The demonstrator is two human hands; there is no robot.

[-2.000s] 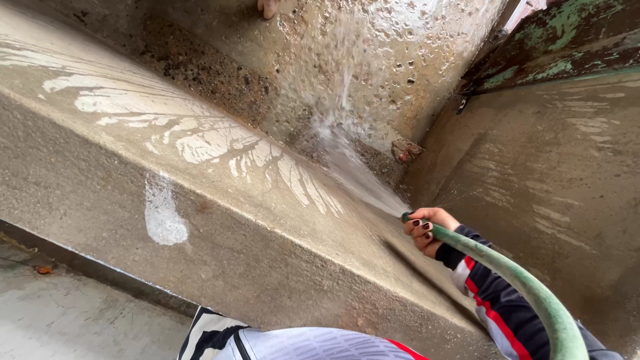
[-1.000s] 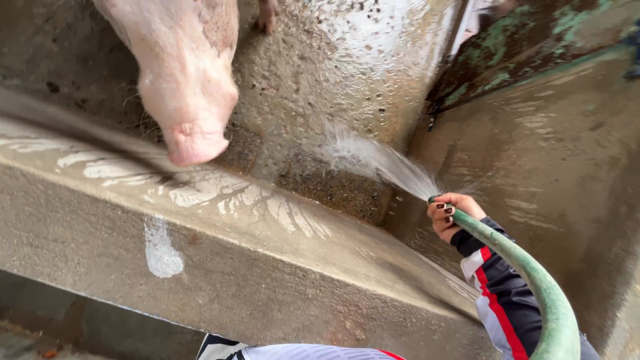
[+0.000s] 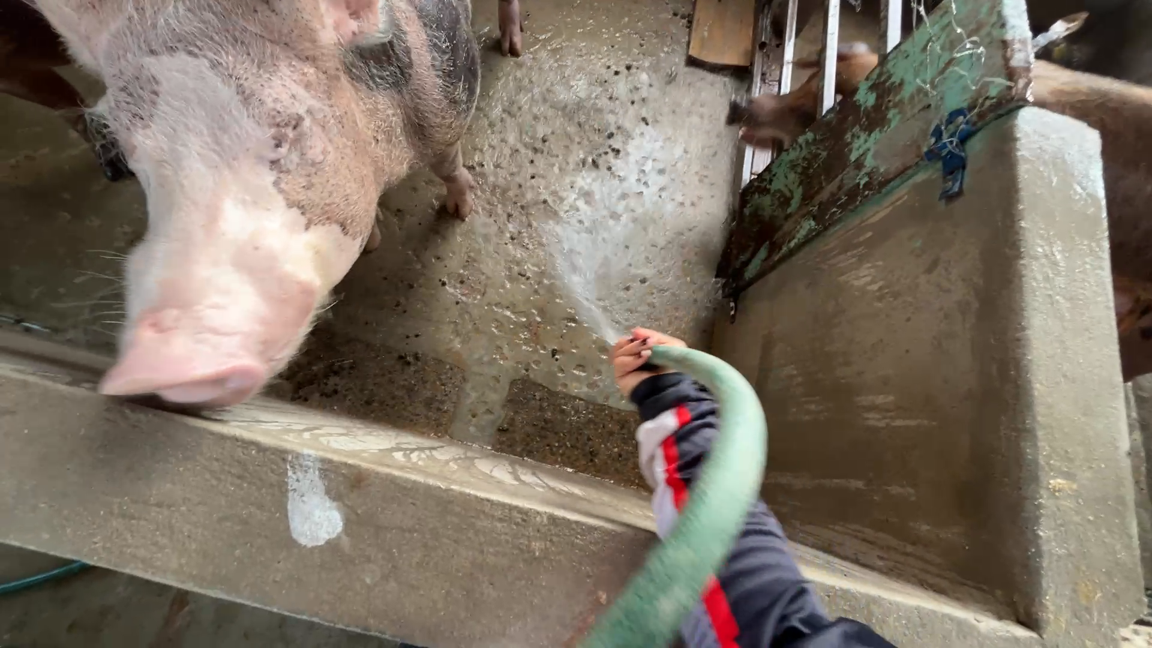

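Observation:
My right hand (image 3: 641, 358), in a dark sleeve with red and white stripes, reaches over the low concrete wall (image 3: 468, 549) and grips the end of a green hose (image 3: 733, 450). The hose curves down past my forearm to the bottom edge. A fan of water (image 3: 589, 288) leaves its end, close to my fingers, and lands on the wet, dirt-specked concrete floor (image 3: 531, 270). At the left a large pink pig (image 3: 234, 216) with dark patches rests its snout over the wall's edge. My left hand is out of view.
A tall concrete wall (image 3: 900, 378) stands at the right, with a rusty, green-painted metal panel (image 3: 810, 198) and blue tie (image 3: 949, 153) at its top. Beyond the metal bars (image 3: 830, 54) is a brown animal (image 3: 1062, 90). Darker animal parts (image 3: 45, 85) show at the upper left.
The pig has come nearer, its snout now at the wall's edge. The water, which pointed up and left, now sprays farther up the floor. The view has shifted, showing more of the right wall.

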